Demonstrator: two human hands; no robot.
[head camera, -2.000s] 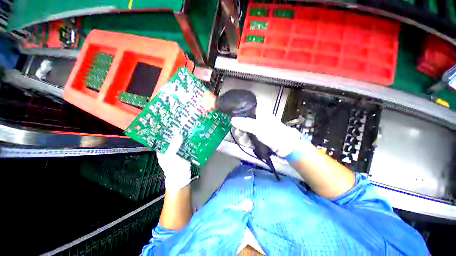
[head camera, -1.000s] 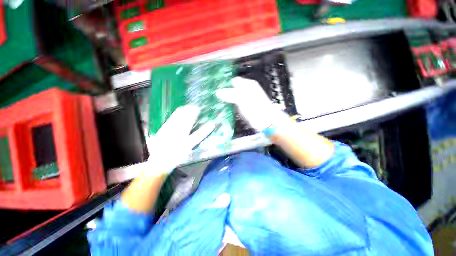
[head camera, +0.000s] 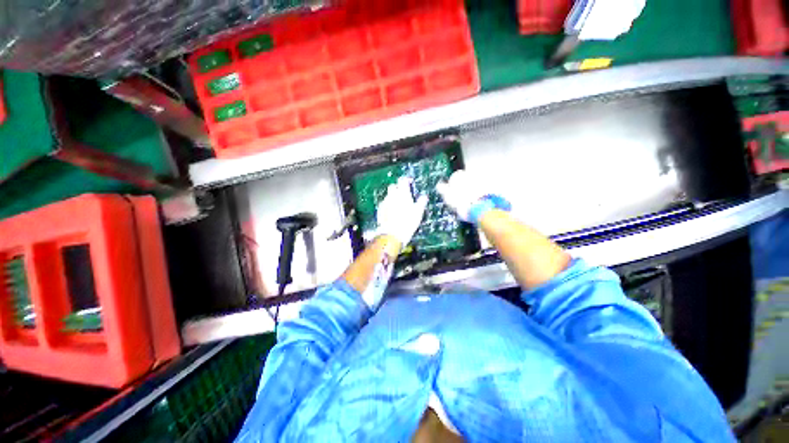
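Note:
A green circuit board (head camera: 441, 227) lies inside the black carrier fixture (head camera: 349, 192) on the metal conveyor bed. My left hand (head camera: 400, 213), in a white glove, rests on the middle of the board and covers part of it. My right hand (head camera: 465, 192), gloved with a blue wrist band, is at the board's right edge, near the fixture's frame. Whether its fingers grip anything cannot be told. The black handheld scanner (head camera: 292, 238) lies on the metal bed to the left of the fixture.
A red compartment tray (head camera: 346, 73) with several small green boards at its left end is on the shelf above. A red foam holder (head camera: 121, 285) stands at left. Paper slips (head camera: 606, 17) are at the top right. A black tote (head camera: 709, 320) is at lower right.
The blurred board now lies down in the fixture. Earlier my left hand held it up and my right hand held the scanner; the scanner now lies on the bed. The view has shifted right.

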